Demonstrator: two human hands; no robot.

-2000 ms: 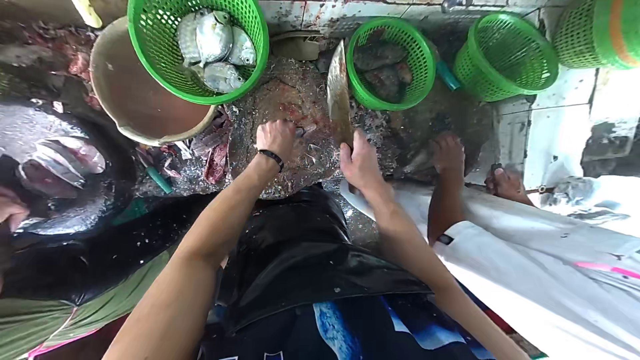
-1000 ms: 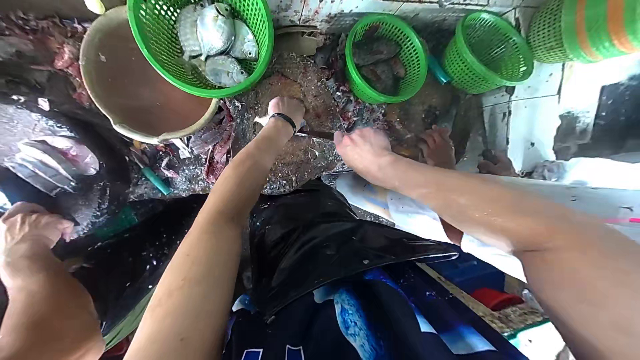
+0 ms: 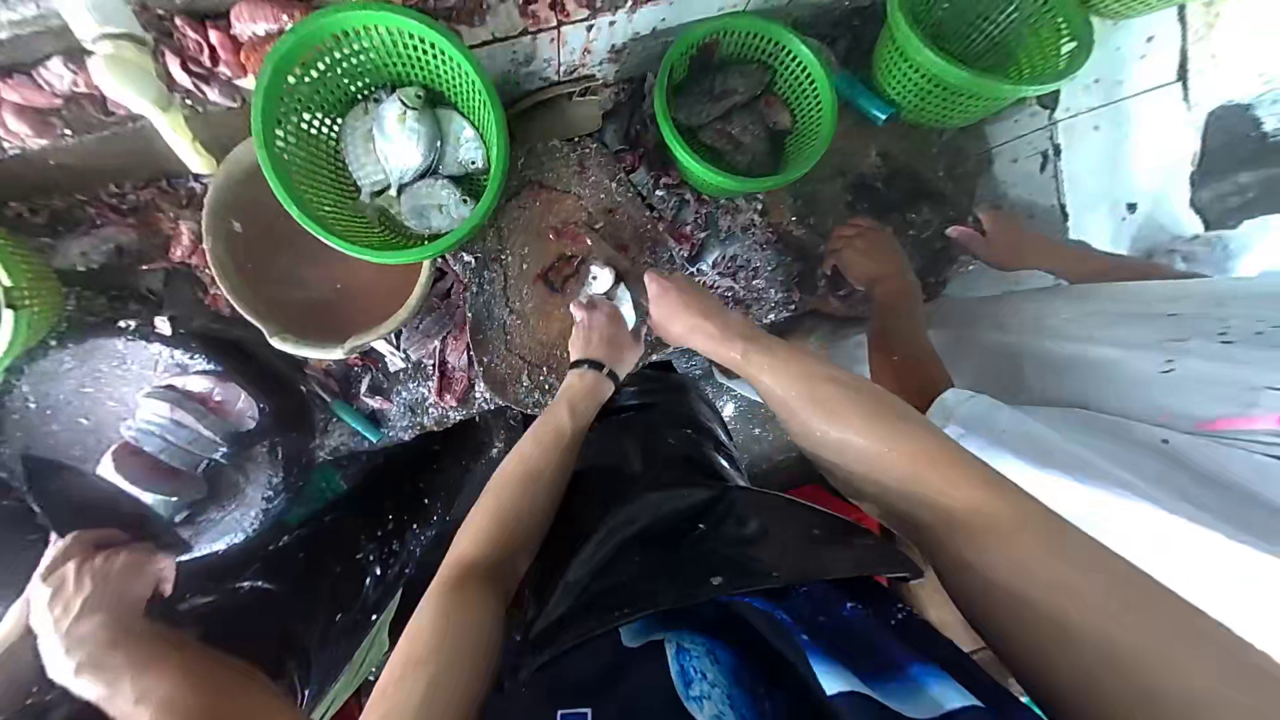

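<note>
My left hand [image 3: 605, 335], with a dark band at its wrist, grips a small silvery-white piece, apparently fish [image 3: 622, 303], over a worn round wooden chopping block [image 3: 520, 300]. Close on its right is my right hand [image 3: 683, 308], fingers curled, at the block's right side; what it holds is hard to make out, and no knife blade shows clearly. Beyond the block at the left, a green plastic basket [image 3: 268, 150] contains several whole silvery fish [image 3: 407, 140]. Another green basket [image 3: 668, 135] with darker fish [image 3: 735, 115] stands behind the block at the right.
A basin of murky water [image 3: 215, 240] sits left of the block. Fish scraps [image 3: 450, 350] lie beside it. At the left, another person's hand [image 3: 100, 580] holds a dark blade [image 3: 90, 505] near cut fish [image 3: 180, 430]. A person's hands [image 3: 870, 255] are at the right.
The cleaver seen upright by my right hand two seconds ago no longer shows clearly. A pale piece now shows at my left hand. At the left, the other person's blade has come into view.
</note>
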